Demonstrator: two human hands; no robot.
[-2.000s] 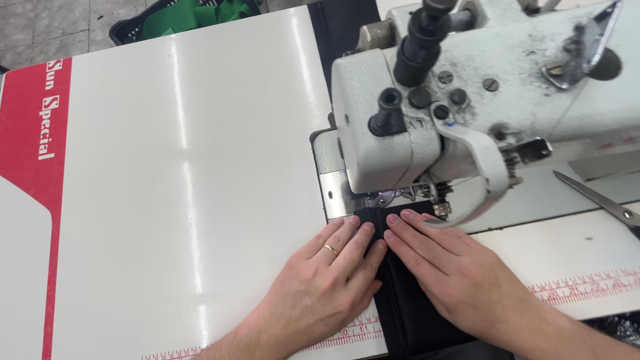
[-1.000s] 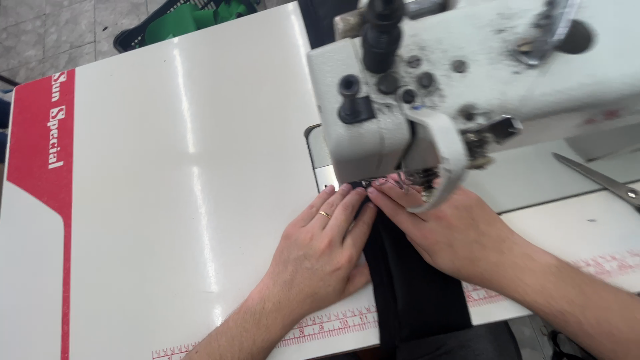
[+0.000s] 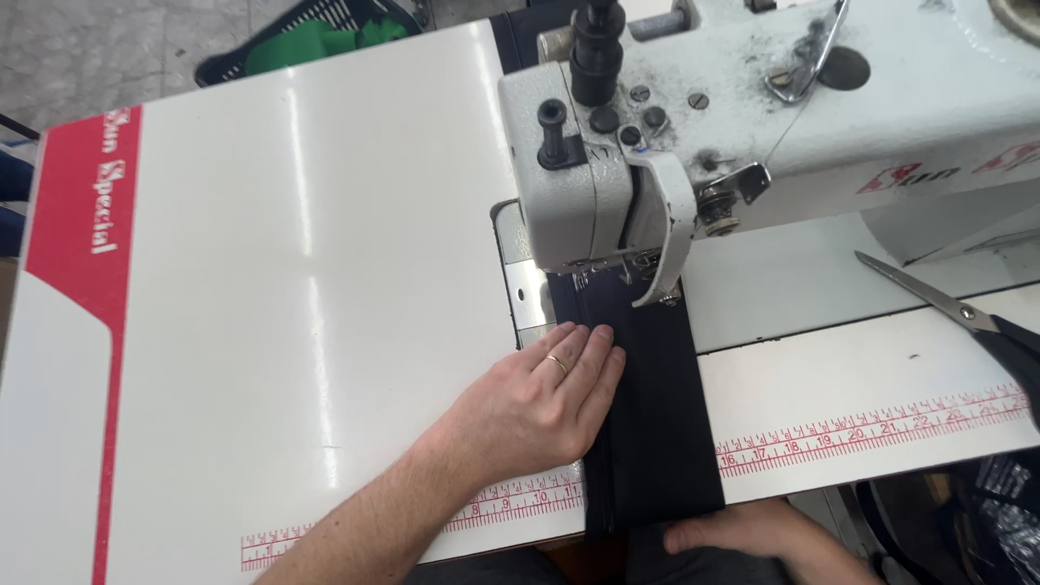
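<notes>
A strip of dark fabric (image 3: 658, 406) runs from the table's front edge up under the head of an industrial sewing machine (image 3: 561, 187) and shows again behind it. Flat on the fabric's left edge, just in front of the presser foot area, rests my left hand (image 3: 544, 406), fingers together, a ring on one finger. Below the table's front edge, my right hand (image 3: 731, 528) is at the fabric's lower end, its thumb showing and its other fingers hidden. Whether it grips the cloth is not clear. A metal plate (image 3: 532, 301) lies left of the needle area.
Scissors (image 3: 959, 309) with dark handles lie on the right of the white table (image 3: 219, 325). A printed red ruler scale (image 3: 861, 435) runs along the front edge. Behind the table, a dark basket (image 3: 236, 69) on the floor holds green cloth (image 3: 301, 49).
My right hand has left the fabric beside the needle area and moved down below the table's front edge. My left hand stays on the cloth, now a little farther from the machine head.
</notes>
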